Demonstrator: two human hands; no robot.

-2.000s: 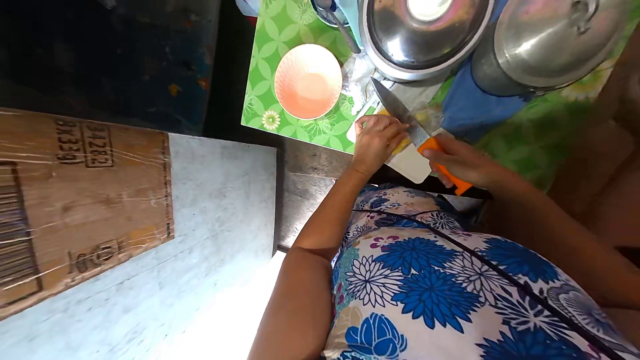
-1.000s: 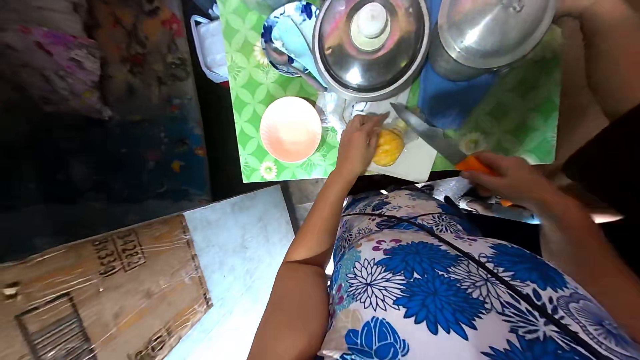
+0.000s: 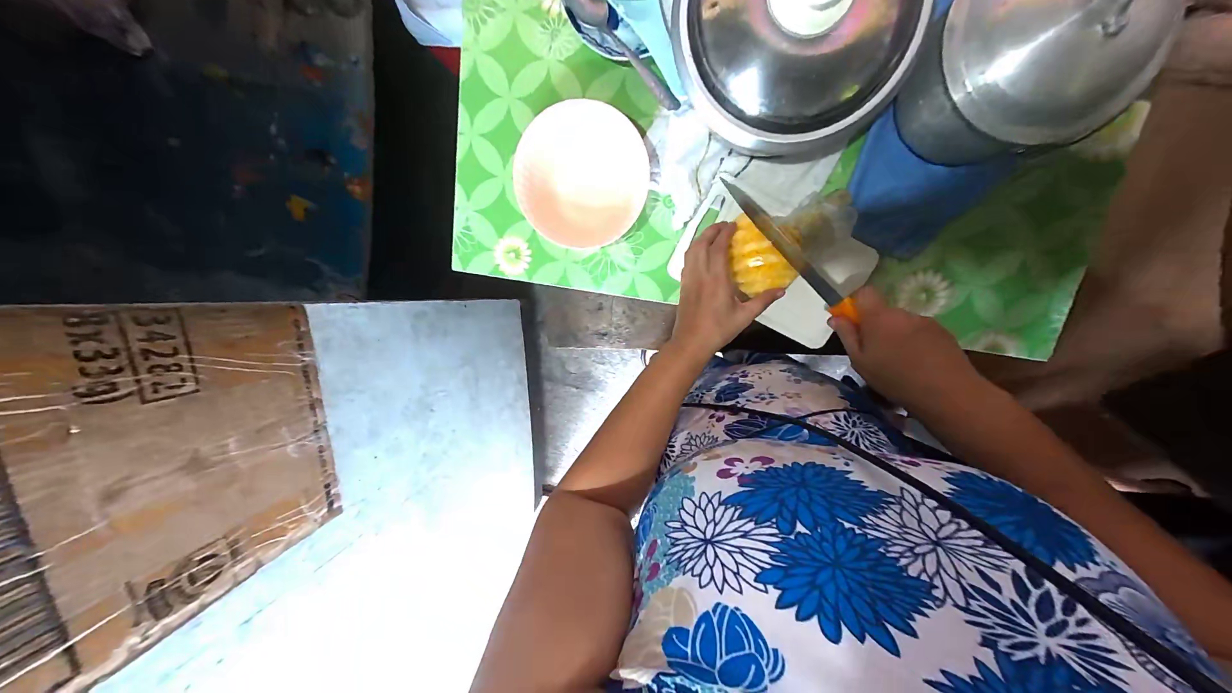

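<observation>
My left hand [image 3: 714, 291] grips the near left side of a peeled yellow fruit [image 3: 756, 258], which looks like a pineapple with grooves cut in it. In my right hand [image 3: 890, 337] is the orange handle of a kitchen knife [image 3: 784, 243]. Its long blade slants up and left across the right side of the fruit; whether it cuts in, I cannot tell. Under the fruit lies a white cutting board [image 3: 804, 313], with a clear plastic bag [image 3: 826, 217] at its right. A pale pink bowl [image 3: 581, 173] stands to the left on the green patterned tablecloth [image 3: 496, 207].
Beyond the board stand a large lidded metal pot [image 3: 808, 125] and, right of it, another lidded pot [image 3: 1044, 77] by a blue cloth [image 3: 895, 192]. A spoon [image 3: 654, 82] rests at a blue-patterned bowl. A cardboard box [image 3: 192, 452] lies on a pale surface [image 3: 423, 404] at lower left.
The knife blade, right of the fruit one second ago, now lies over its right side. My left hand has moved from the fruit's far left side to its near left side.
</observation>
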